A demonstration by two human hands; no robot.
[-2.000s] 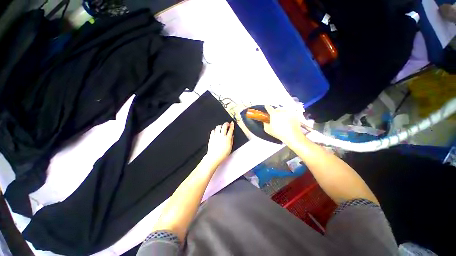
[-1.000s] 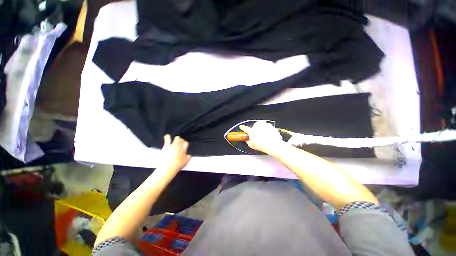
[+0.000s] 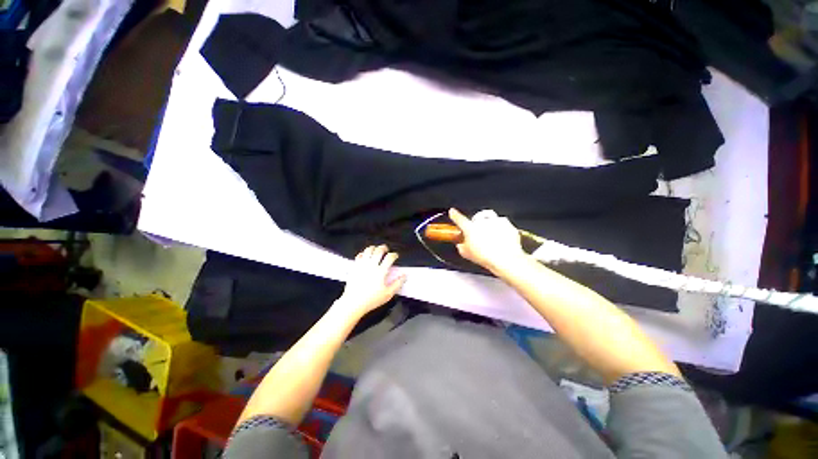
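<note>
Black trousers [image 3: 574, 206] lie flat along the near side of the white-covered table, wide part at the left and the straight hem end at the right. My right hand [image 3: 489, 240] is closed around the orange-brown handle of the steam iron [image 3: 443, 233], which rests on the middle of the cloth with its tip to the left. My left hand [image 3: 373, 276] lies at the near edge of the cloth, left of the iron, fingertips on the cloth; it grips nothing that I can see. The white steam hose [image 3: 664, 276] runs from the iron to the right edge.
A pile of black garments [image 3: 502, 54] covers the table's far side. The white table cover [image 3: 233, 215] shows around the cloth. Dark cloth [image 3: 242, 300] hangs below the near edge. A yellow crate [image 3: 170, 359] and a red crate [image 3: 202, 435] stand at the lower left. Loose threads [image 3: 715, 314] lie at the right.
The iron moved from the hem end to the middle of the cloth, then slightly right. My left hand moved left, then back right along the near edge. The cloth's upper layer looks flatter.
</note>
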